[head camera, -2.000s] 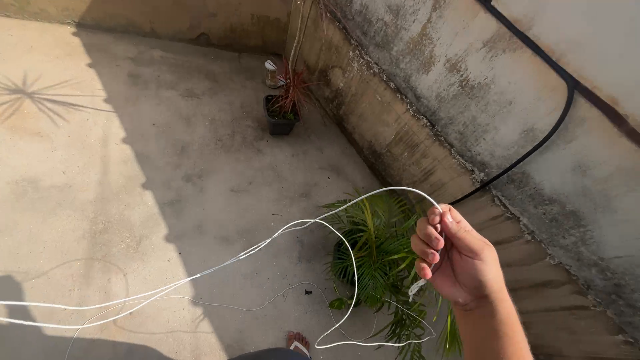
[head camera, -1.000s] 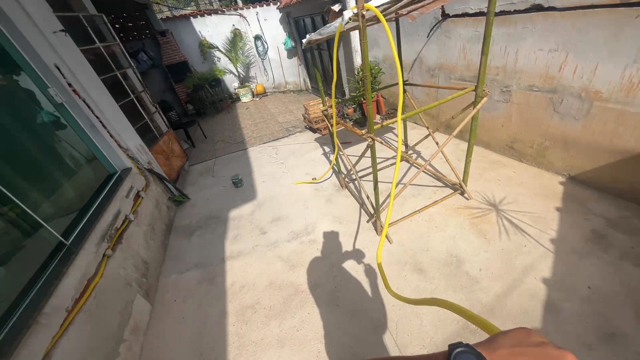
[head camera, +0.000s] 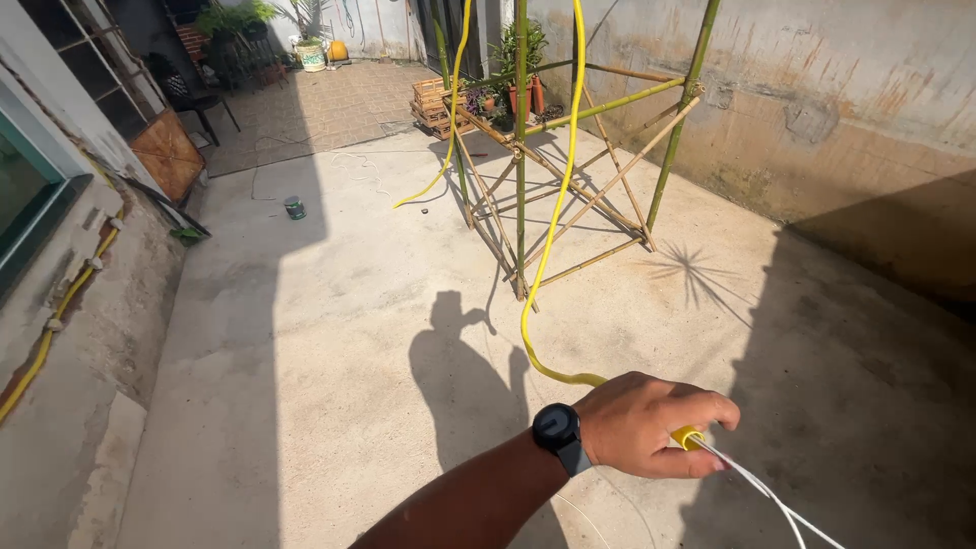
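My left hand (head camera: 648, 427), with a black watch on its wrist, grips the end of a yellow corrugated conduit (head camera: 560, 206) at the lower right. White wires (head camera: 762, 492) come out of the conduit's open mouth beside my thumb and fingers and run off toward the bottom right. From my hand the conduit curves up in front of a bamboo frame (head camera: 521, 175) and leaves the top edge. Another yellow length comes down on the frame's left, and its end rests on the concrete near a thin white wire (head camera: 366, 168). My right hand is out of view.
The bamboo frame stands on the concrete floor (head camera: 366, 366). A small can (head camera: 294, 207) sits to its left. Behind are wooden crates (head camera: 438, 107), potted plants (head camera: 518, 91) and a black chair (head camera: 200, 103). Walls border both sides; yellow conduit (head camera: 76, 286) runs along the left one.
The view has swung from a plant corner to the bamboo frame. A hand holding white wire showed first; now my left hand on the conduit has come further into view, with wires at its mouth.
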